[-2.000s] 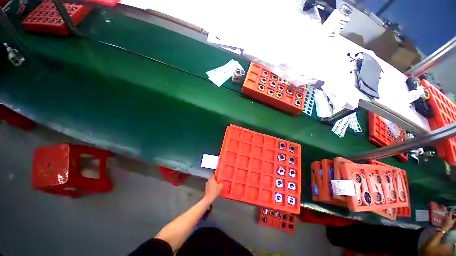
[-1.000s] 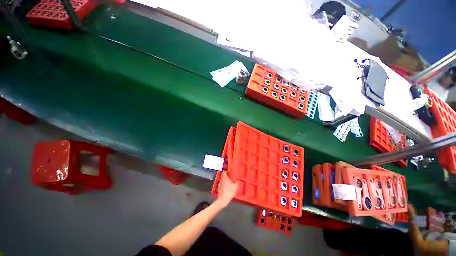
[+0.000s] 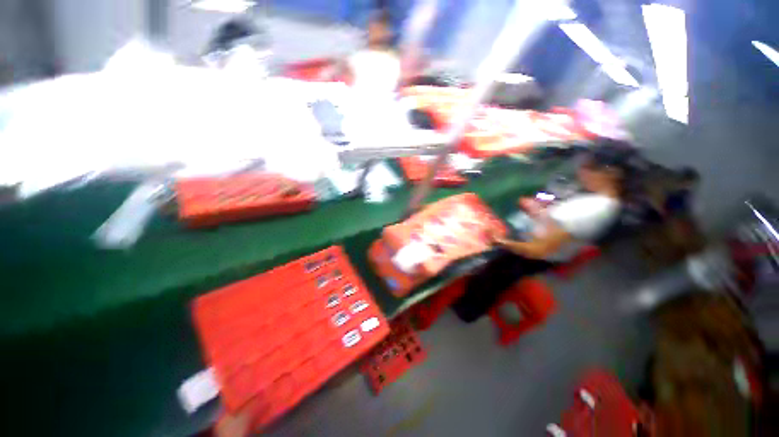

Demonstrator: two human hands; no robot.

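The picture is blurred. A red compartment tray lies at the near edge of the green bench. Small dark and pale parts sit in its pockets along the right side; its other visible pockets look empty. A white slip sticks out at its left edge. My left hand is at the tray's near left corner, cut off by the bottom edge, and seems to hold the rim; its fingers are mostly hidden. My right hand is out of the picture.
Stacked orange-red trays stand to the right, beside a seated person. A smaller red tray shows below the bench edge. Another red tray is at the back. Red stools stand on the floor. A slanting post rises behind.
The view has swung right and up, showing the seated person and the hall. My left hand has dropped to the picture's bottom edge. The top tray's offset from the one beneath no longer shows.
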